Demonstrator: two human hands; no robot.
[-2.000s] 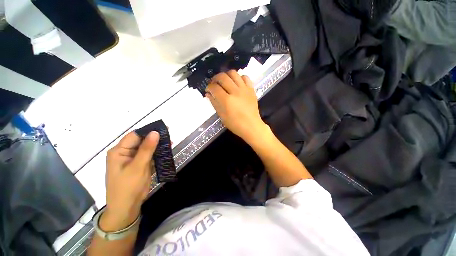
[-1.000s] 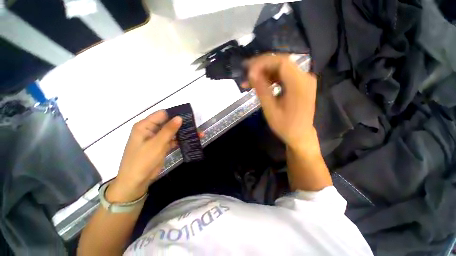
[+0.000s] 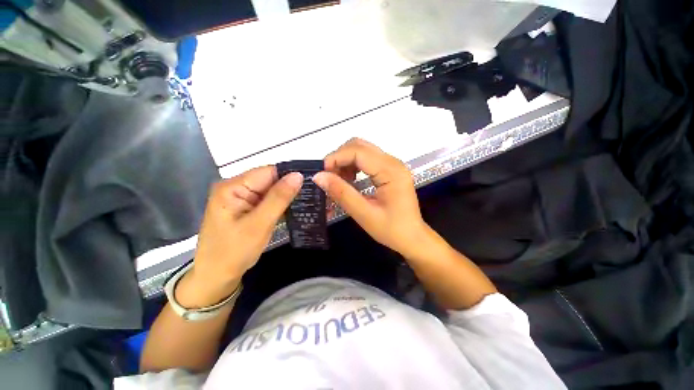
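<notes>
A black care label (image 3: 307, 217) with pale print hangs over the front edge of the white table. My left hand (image 3: 247, 217) pinches its upper left corner between thumb and fingers. My right hand (image 3: 377, 199) pinches its upper right corner. The label's printed face is towards me. Whether it is one label or several stacked cannot be told. A dark grey garment (image 3: 125, 183) lies at the left, partly by the machine's needle area, and neither hand touches it.
Sewing machine parts (image 3: 148, 67) are at the upper left. A black bracket (image 3: 450, 90) and small black pieces (image 3: 473, 114) lie at the table's right. Dark garments (image 3: 533, 206) are heaped on the right. A measuring tape (image 3: 487, 146) runs along the front edge.
My right hand has left the black pieces by the bracket and come to the label in my left hand. The view has shifted left, showing the machine parts and the left garment more fully.
</notes>
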